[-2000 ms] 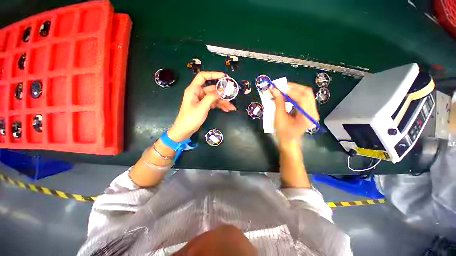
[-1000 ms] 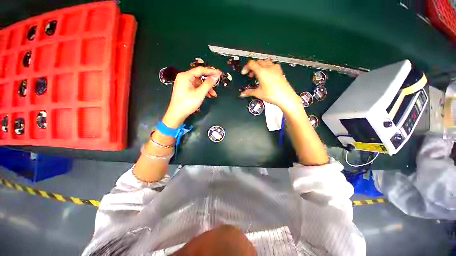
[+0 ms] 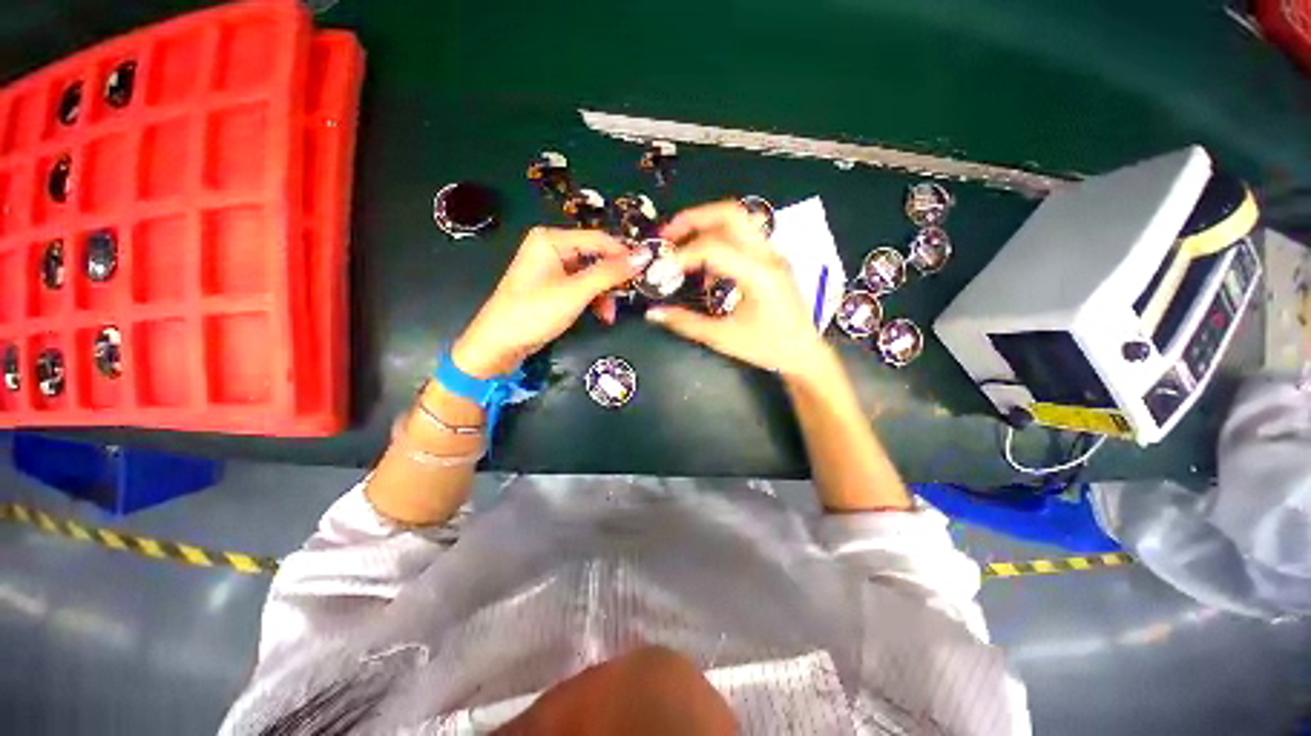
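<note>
My left hand (image 3: 554,295) and my right hand (image 3: 748,295) meet at the middle of the bench. Between their fingertips they hold a round unit (image 3: 659,273) with a silver rim and pale inside. Small dark-and-gold parts (image 3: 587,206) lie just above my hands. One round unit (image 3: 611,381) lies alone below my hands. Several more round units (image 3: 884,269) lie to the right. A white paper sheet (image 3: 810,245) lies beside my right hand, with part of the blue stick tool (image 3: 821,295) on it.
Stacked red trays (image 3: 266,345) with round parts in some pockets stand at the left. A dark disc (image 3: 466,210) lies between them and my hands. A pale metal strip (image 3: 805,150) lies diagonally behind. A white bench instrument (image 3: 1071,295) and another person's sleeve (image 3: 1265,489) are at the right.
My right hand has left the blue stick and moved left to my left hand at a round unit. More round units now show grouped at the right, and more dark-and-gold parts show above my hands.
</note>
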